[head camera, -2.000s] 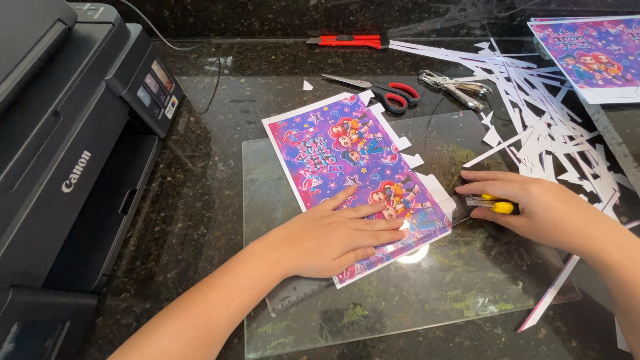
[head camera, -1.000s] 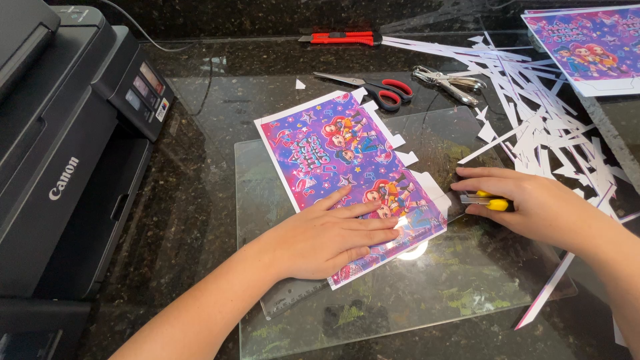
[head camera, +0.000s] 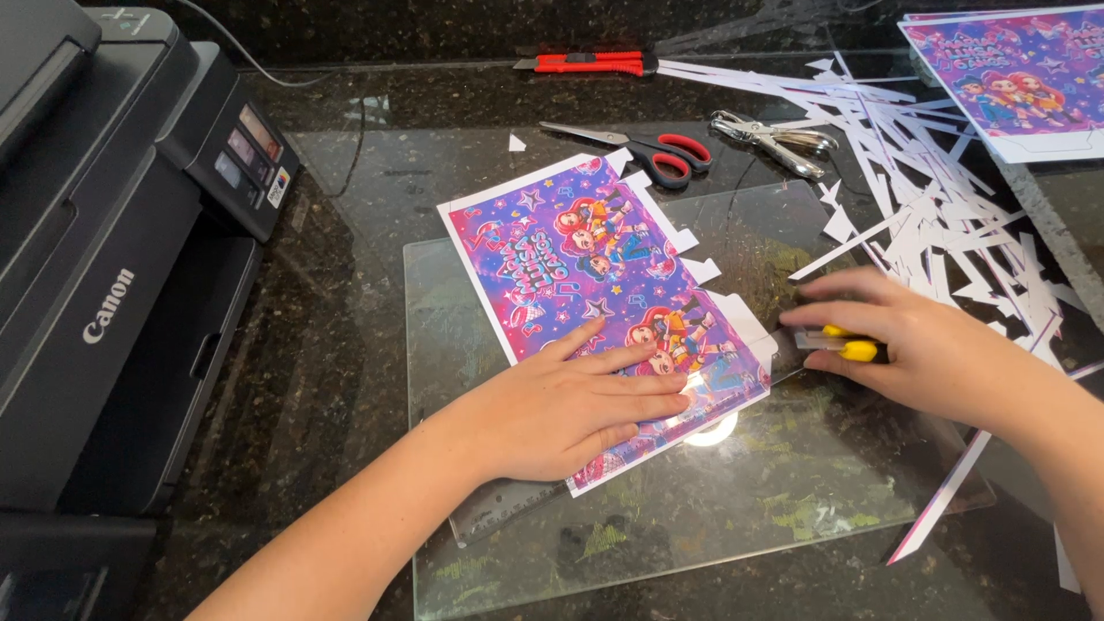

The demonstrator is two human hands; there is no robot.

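Observation:
My left hand [head camera: 561, 410] lies flat, fingers spread, on a printed purple cardstock sheet [head camera: 535, 285] with cut tabs along its right edge. A transparent ruler [head camera: 509, 509] lies across the sheet's lower part, partly under that hand; the hand presses on both. Beneath them is a glass sheet [head camera: 733, 535]. Just right of the sheet's lower right corner, my right hand [head camera: 906, 345] holds a yellow and black utility knife [head camera: 854, 345] between thumb and fingers, its metal end pointing left toward the tabs. Part of the knife is hidden by the hand.
Behind the sheet lie red-handled scissors [head camera: 647, 155], a metal hole punch [head camera: 772, 142] and a red utility knife [head camera: 591, 63]. Paper offcuts [head camera: 931, 216] are heaped at the right, below more printed sheets [head camera: 1018, 86]. A black Canon printer [head camera: 112, 302] stands at the left on the dark stone counter.

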